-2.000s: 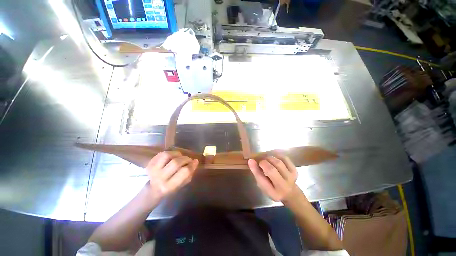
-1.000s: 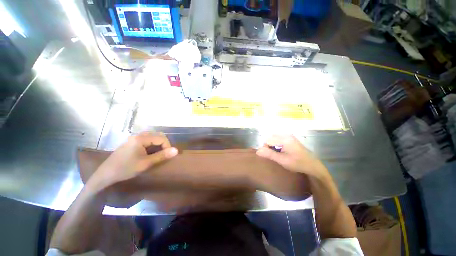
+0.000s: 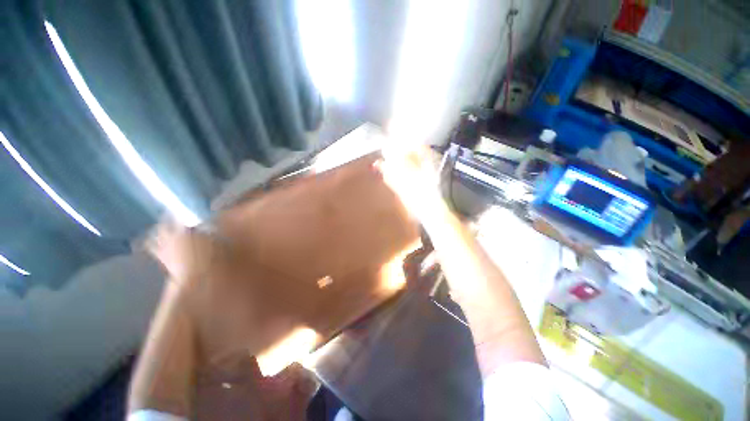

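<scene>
A large brown panel (image 3: pixel 317 230) is spread between my hands over the left part of the metal table, blurred by motion. A small pale label (image 3: pixel 325 281) sits on it. My left hand (image 3: pixel 174 251) is at the panel's left edge, blurred, and holds it there. My right hand (image 3: pixel 411 168) holds the panel's far right corner and is washed out by glare. More brown material (image 3: pixel 222 385) shows below the panel at the lower left.
The sewing head (image 3: pixel 604 292) with a white wad stands at the right, beside the blue-framed touch screen (image 3: pixel 599 201). The yellow template (image 3: pixel 641 374) lies on the white base plate (image 3: pixel 724 349). Grey-green curtains (image 3: pixel 164 90) hang at the left. A blue machine (image 3: pixel 559 78) stands behind.
The view has swung left, so the sewing head now shows at the right. My hands have carried the brown panel from the table's front to its left side and opened it out.
</scene>
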